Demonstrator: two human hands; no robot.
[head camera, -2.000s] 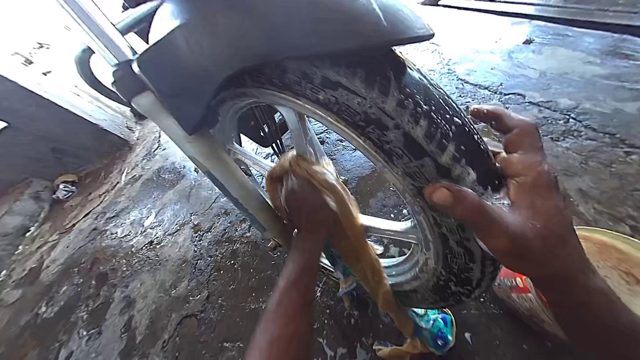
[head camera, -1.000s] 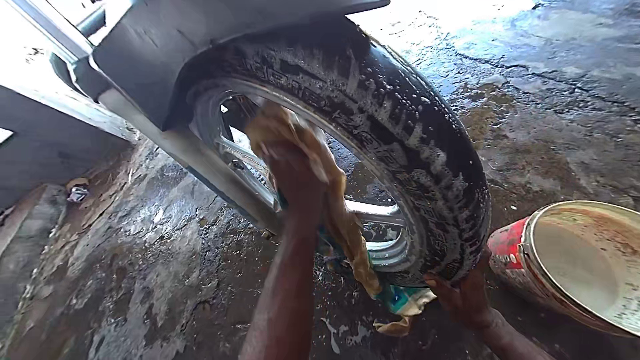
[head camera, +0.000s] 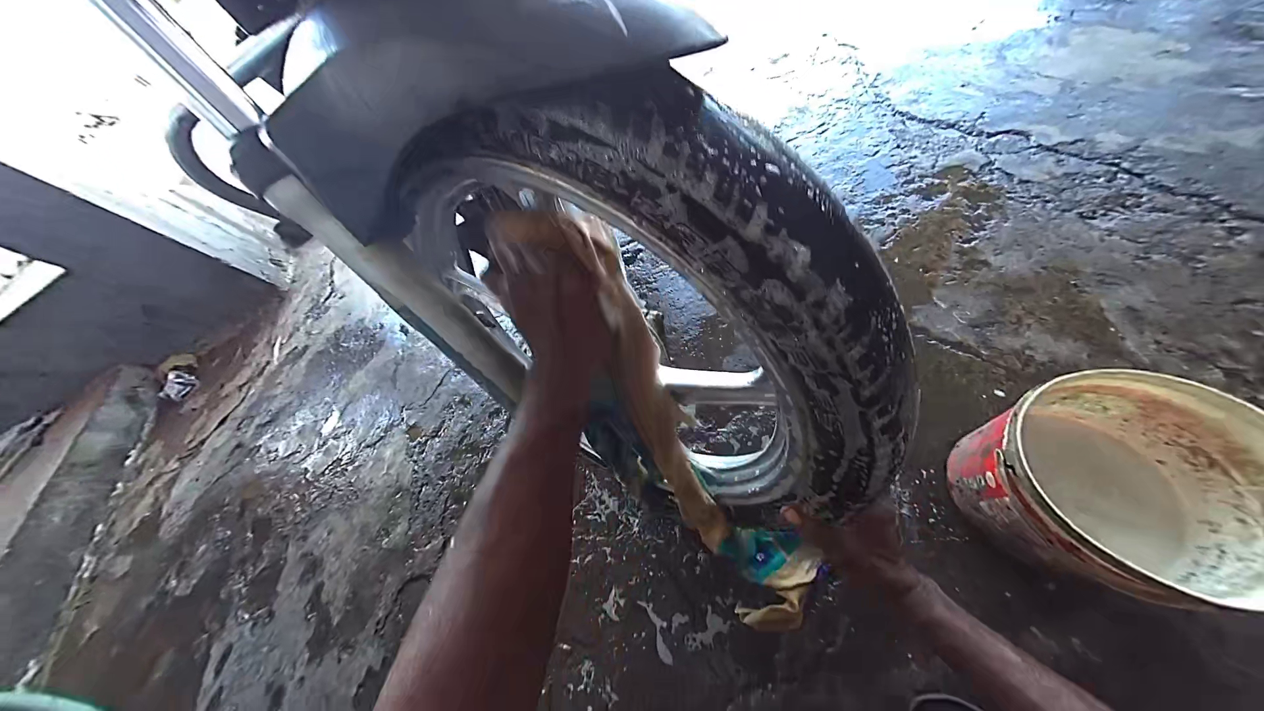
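Note:
A motorcycle's front wheel fills the middle, its black tyre streaked with suds around a silver alloy rim. My left hand, blurred, presses a wet tan cloth into the spokes close to the hub. The cloth trails down past the rim to a teal patterned end near the floor. At the lower part of the tyre is my right hand, its fingers against the rubber beside the cloth's end; most of its fingers are hidden or blurred.
A red and white bucket with cloudy water stands right of the wheel. The fork leg and dark mudguard border the wheel at left and above. The concrete floor is wet and cracked. A low wall runs at far left.
My right hand has gone from the tyre's right side down to its bottom. My left hand with the cloth has moved higher along the spokes, towards the hub. More of the bucket shows.

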